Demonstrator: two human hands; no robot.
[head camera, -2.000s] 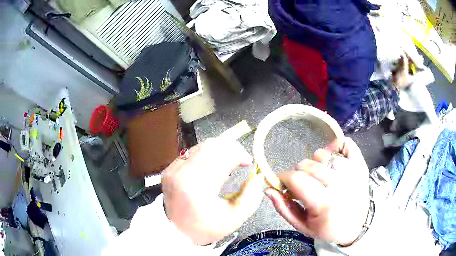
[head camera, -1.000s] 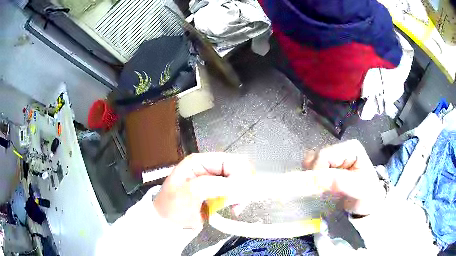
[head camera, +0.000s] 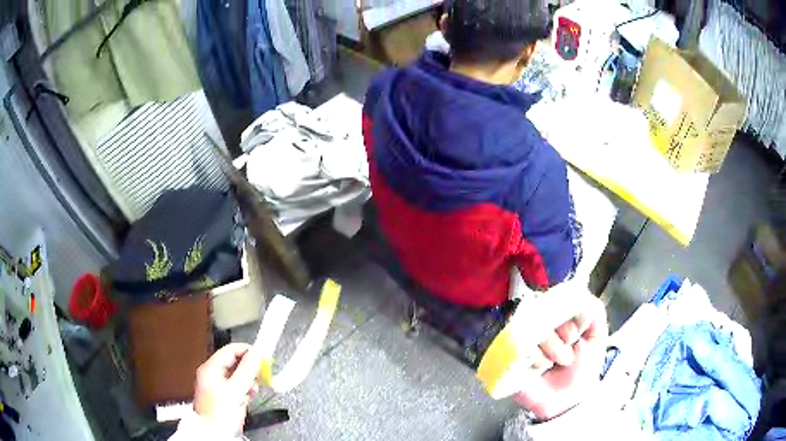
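Note:
My left hand (head camera: 226, 383), at the lower left, pinches a pale strip (head camera: 302, 351) between thumb and fingers. The strip hangs in a bend in the air over the floor, with yellow at its far tip and near my fingers. My right hand (head camera: 564, 366), at the lower right, has curled fingers around a pale band with a yellow face (head camera: 498, 360). Glare washes out the band's far side, so its full shape is hard to tell. A gap separates the two hands and the two pieces.
A seated person in a navy and red jacket (head camera: 457, 172) is ahead, at a yellow-edged table (head camera: 638, 194) with a cardboard box (head camera: 689, 108). Blue garments (head camera: 702, 379) lie right, a pale cloth pile (head camera: 306, 159) behind. A brown-topped stool (head camera: 170, 344) and red basket (head camera: 90, 300) are left.
My hands, earlier close together on one pale loop, are now wide apart, each with its own piece showing. The view has tilted up, showing more of the seated person and the table.

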